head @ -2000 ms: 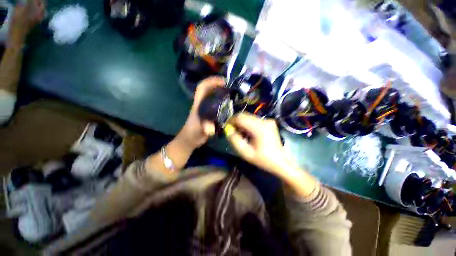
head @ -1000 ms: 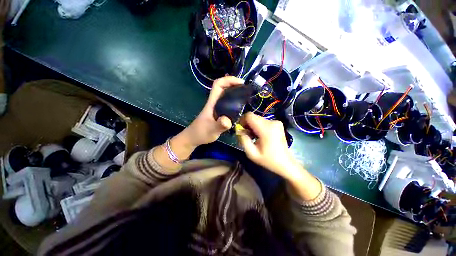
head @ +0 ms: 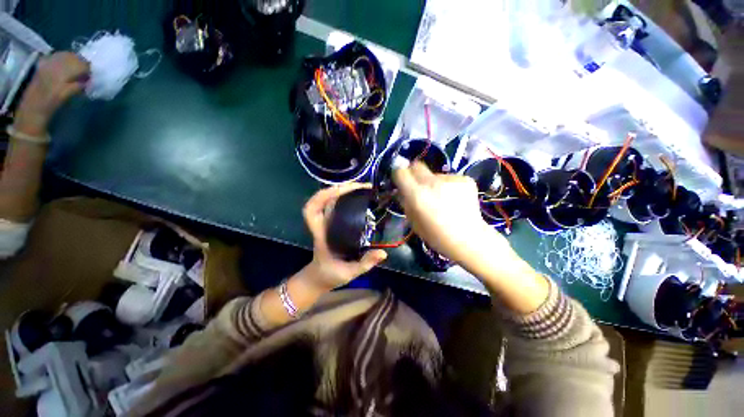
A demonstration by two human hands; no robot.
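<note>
My left hand (head: 330,232) holds a rounded black front shell (head: 349,224) upright on its side, its open side facing right. A circuit board edge and red-orange wires show at that open side. My right hand (head: 436,204) is over the near rim of a white camera housing with black interior (head: 424,152), fingertips bent down at its opening. A small pale thing, perhaps a connector plug (head: 400,163), shows at the fingertips. Wires run between the shell and the housing. What the right fingers grip is hard to make out.
More black-topped housings with wires (head: 563,195) run in a row to the right. A finished-looking unit (head: 338,106) stands ahead. White ties (head: 587,254) lie right. A carton (head: 208,285) of white housings is lower left. Another person's hand (head: 55,85) touches white ties at upper left.
My right hand has moved from the shell's open side up and right to the housing. The shell has shifted down and left. Another person's hand has come back into view at upper left.
</note>
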